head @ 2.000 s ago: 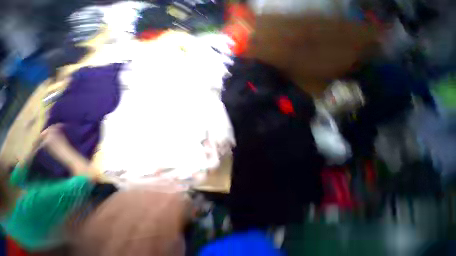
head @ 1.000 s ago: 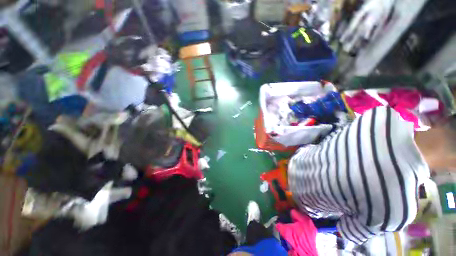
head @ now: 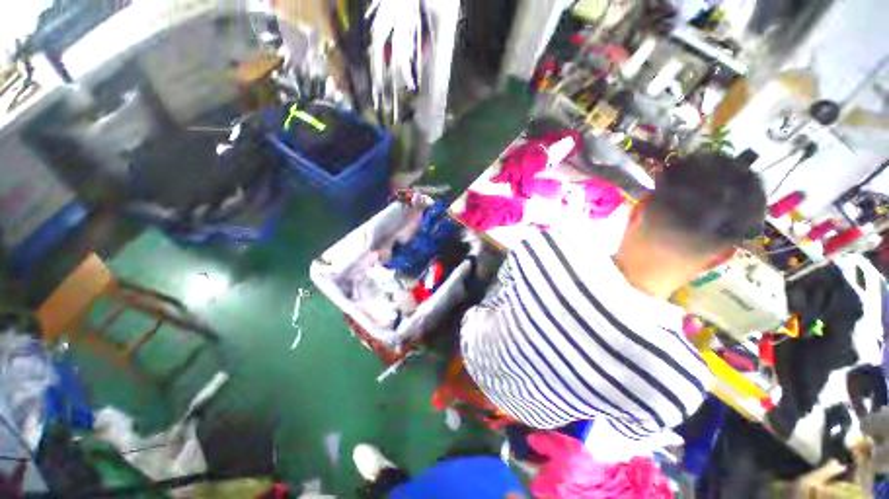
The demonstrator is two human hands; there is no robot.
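Neither of my hands is in view. A blue rounded patch, perhaps my own clothing (head: pixel 458 479), shows at the bottom edge beside a white shoe tip (head: pixel 370 462). Nearest in front is a person in a black-and-white striped shirt (head: pixel 585 341), seen from behind, seated at a pale table with magenta fabric (head: pixel 526 180) on it. A white-lined orange crate (head: pixel 336 278) stands left of the person, holding blue, white and red pieces. More bright pink fabric (head: pixel 595 473) lies at the bottom, behind the person.
A blue plastic crate (head: pixel 341 180) holds black cloth with a neon-yellow strip. A wooden stool (head: pixel 76 292) stands on the green floor (head: pixel 292 390) at the left. Dark cloth (head: pixel 210 180) is heaped behind it. A pale sewing machine (head: pixel 736 297) is right of the person.
The view has swung right from the black pile and the aisle to the striped-shirt person. The crates and stool now appear further left. The black pile and red stool have left the view.
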